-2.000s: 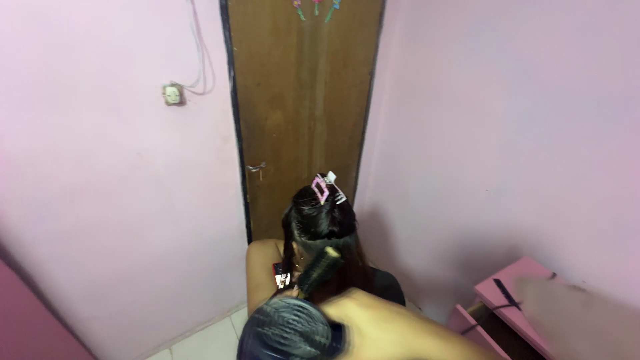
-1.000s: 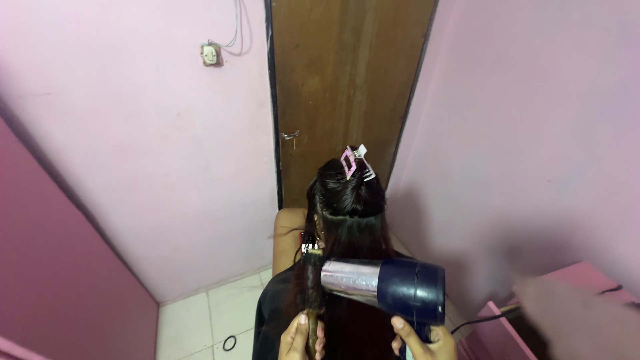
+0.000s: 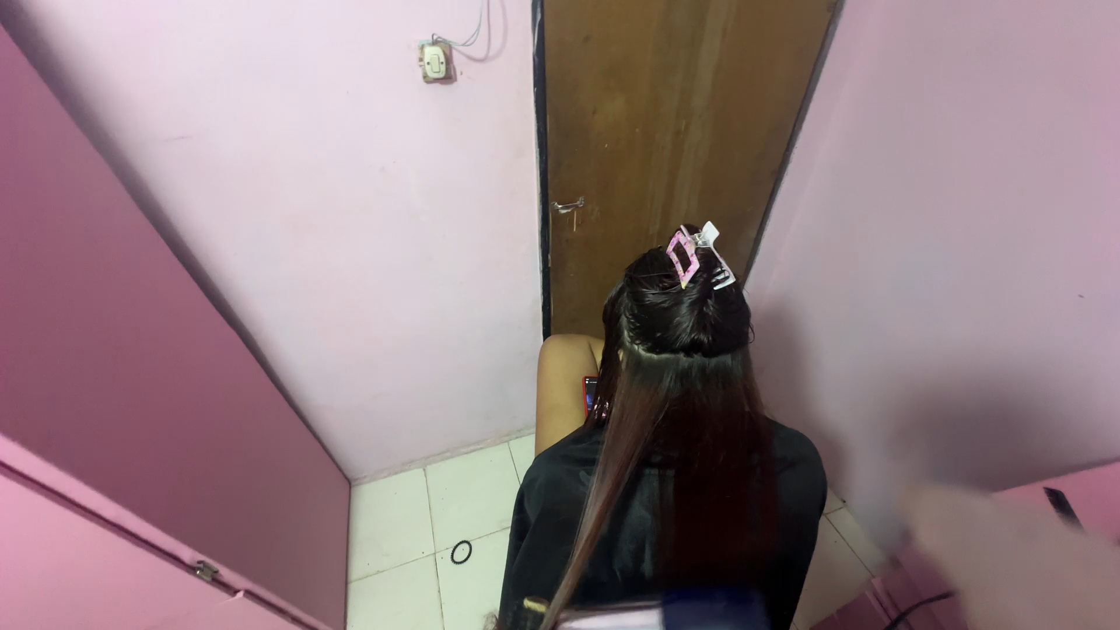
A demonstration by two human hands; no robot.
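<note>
Both of my hands are out of frame. At the bottom edge a blurred hair dryer (image 3: 713,610) shows in part, with a silvery nozzle and a dark blue body. Left of its nozzle is the tip of a hair brush (image 3: 535,605), where a lock of hair (image 3: 598,494) stretches down from the seated person's head. The upper dark hair (image 3: 687,319) is gathered by a pink and white claw clip (image 3: 684,258). Below a parting, the lower hair (image 3: 709,455) hangs reddish brown over a black cape or top (image 3: 556,499).
A wooden door (image 3: 665,114) stands beyond the person, between pink walls. Pink cabinet panels (image 3: 157,289) line the left. Pink furniture (image 3: 1081,494) with a dark cable is at lower right, partly behind a pale blur. A black ring (image 3: 461,552) lies on the tiles. A phone (image 3: 591,394) shows beside the person.
The dryer and brush have moved down to the bottom edge, and both hands have left view. One second ago the hands held them at the hair. A lock is now drawn out to the lower left.
</note>
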